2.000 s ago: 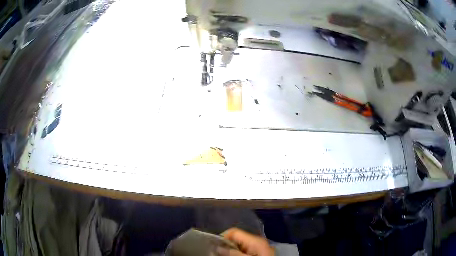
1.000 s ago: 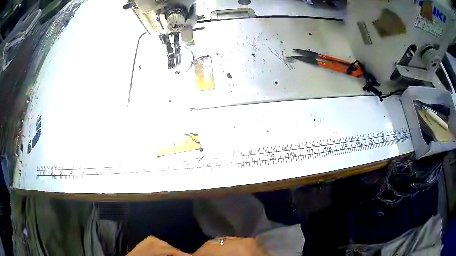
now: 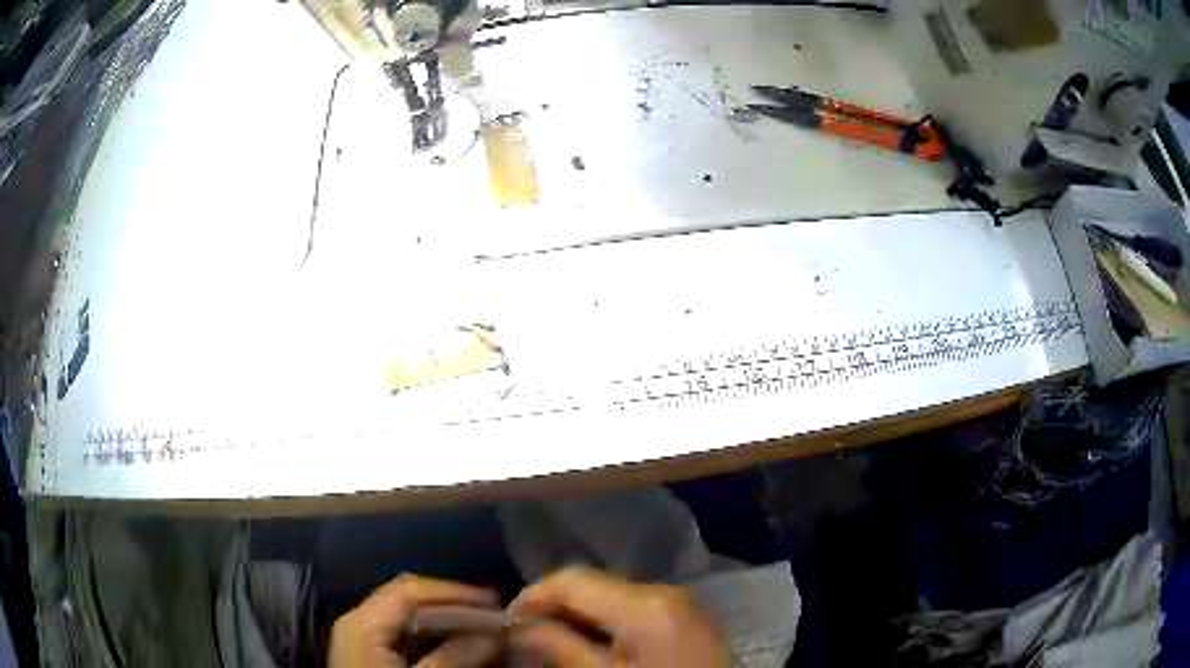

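My left hand [image 3: 379, 624] and my right hand [image 3: 620, 621] are close together at the bottom of the view, below the table's front edge. Both hold a small folded piece of grey-brown cloth [image 3: 457, 621] between them. The fingertips cover much of it, and the hands are cut off by the lower edge. The presser foot [image 3: 427, 128] stands over the machine bed at the upper left, with no cloth under it. Thread snips [image 3: 861, 123] with orange-red handles lie on the bed to the right.
A tan tape guide [image 3: 510, 166] is right of the foot, another tape patch [image 3: 448, 363] nearer the front. A printed ruler [image 3: 848, 355] runs along the front edge. A white parts tray [image 3: 1107, 362] stands at right. Grey-green cloth [image 3: 157, 587] hangs at lower left.
The view has shifted, so the machine parts sit higher and further left. Both hands have come up into view, and the cloth shows between them again.
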